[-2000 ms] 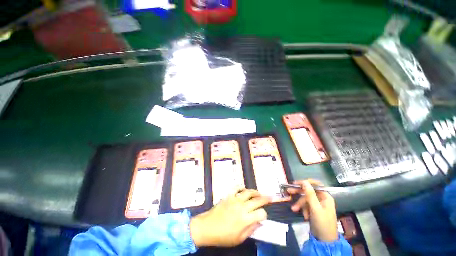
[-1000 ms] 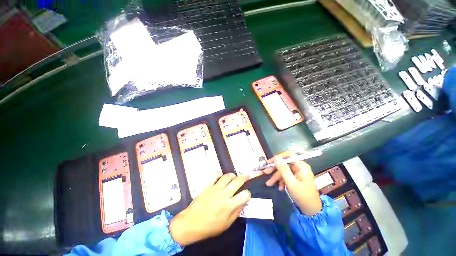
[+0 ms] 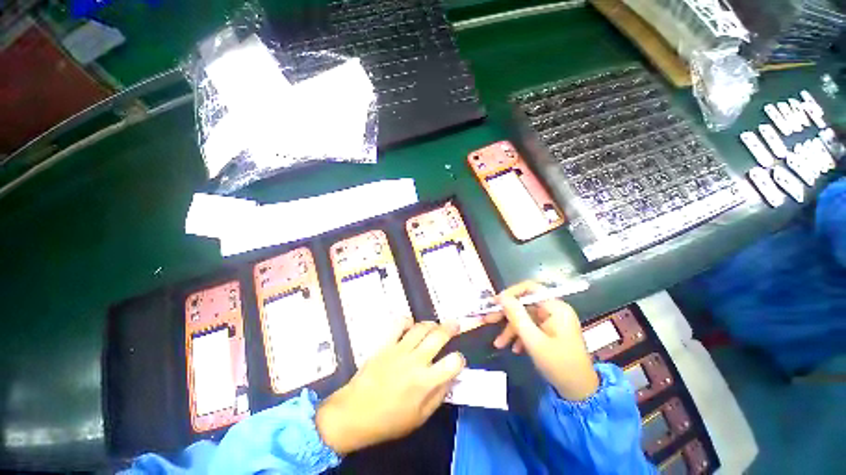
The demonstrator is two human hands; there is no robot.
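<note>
Four orange-red phone housings with white centres lie side by side in a black housing tray (image 3: 144, 371). My right hand (image 3: 549, 339) holds pale tweezers (image 3: 557, 292) like a pen, their tip at the lower end of the rightmost housing (image 3: 450, 264). My left hand (image 3: 390, 390) rests over the lower ends of the third housing (image 3: 369, 283) and the rightmost one, fingertips near the tweezer tip. A small white adhesive sheet (image 3: 480, 388) sticks out from under its fingers. Any piece at the tip is too small to tell.
A single housing (image 3: 515, 192) lies beside the component blister tray (image 3: 640, 162). White strips (image 3: 301, 215), a plastic bag of white sheets (image 3: 288, 107) and a black gridded tray (image 3: 417, 74) lie behind. A second housing tray (image 3: 649, 390) is low right. A blue-sleeved person (image 3: 788, 278) is at right.
The view has shifted closer and turned since the earliest frame. Since one second ago, the tweezers have tilted slightly and the right fingers have shifted a little. The left hand stays in place.
</note>
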